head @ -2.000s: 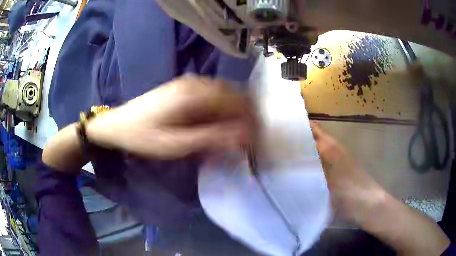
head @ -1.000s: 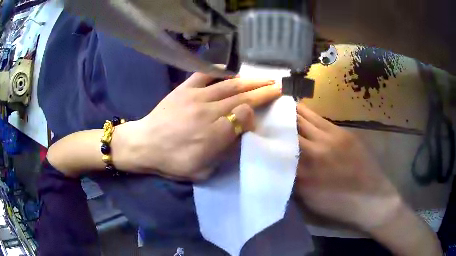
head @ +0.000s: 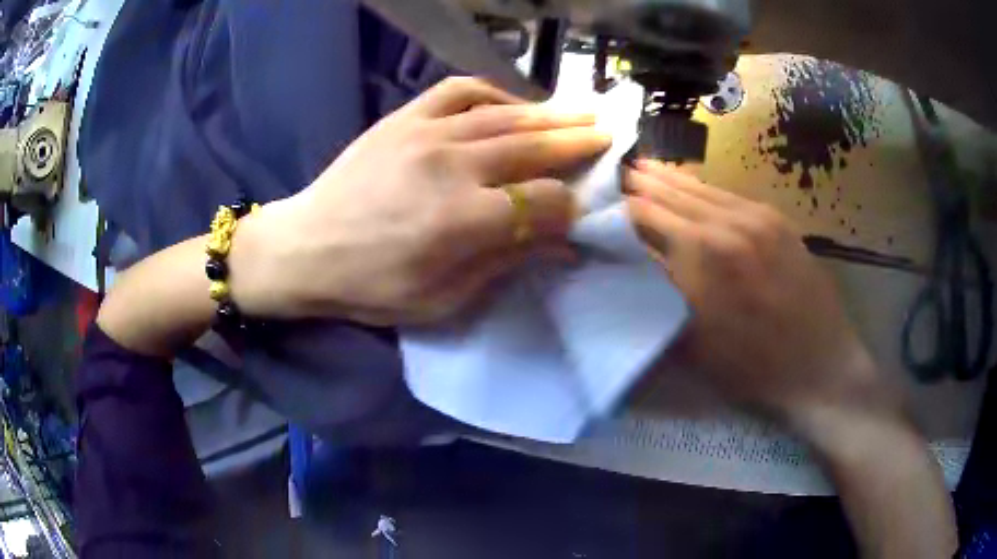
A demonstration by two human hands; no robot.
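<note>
A whitish light-blue cloth piece (head: 492,377) runs from under the machine head (head: 678,33) towards the table's front edge, its lower end folded. My left hand (head: 426,207) lies over its left side, palm down, fingers pointing at the needle area. My right hand (head: 754,273) is at its right edge, fingertips close to the presser foot (head: 607,71), slightly blurred. The fingers seem to press or pinch the cloth; the exact hold is hidden. The dark navy garment (head: 262,120) lies heaped to the left, partly under my left arm. The needle tip cannot be made out.
Black-handled scissors (head: 949,306) lie at the right. A metal disc (head: 724,94) and a black speckled patch (head: 814,137) show on the yellowish bed. A printed ruler (head: 711,442) runs along the front edge. Another machine part (head: 42,153) stands at far left.
Both hands have moved slightly up towards the needle. The cloth's lower end has drawn up and folded to the right, uncovering the ruler. The head camera view has shifted.
</note>
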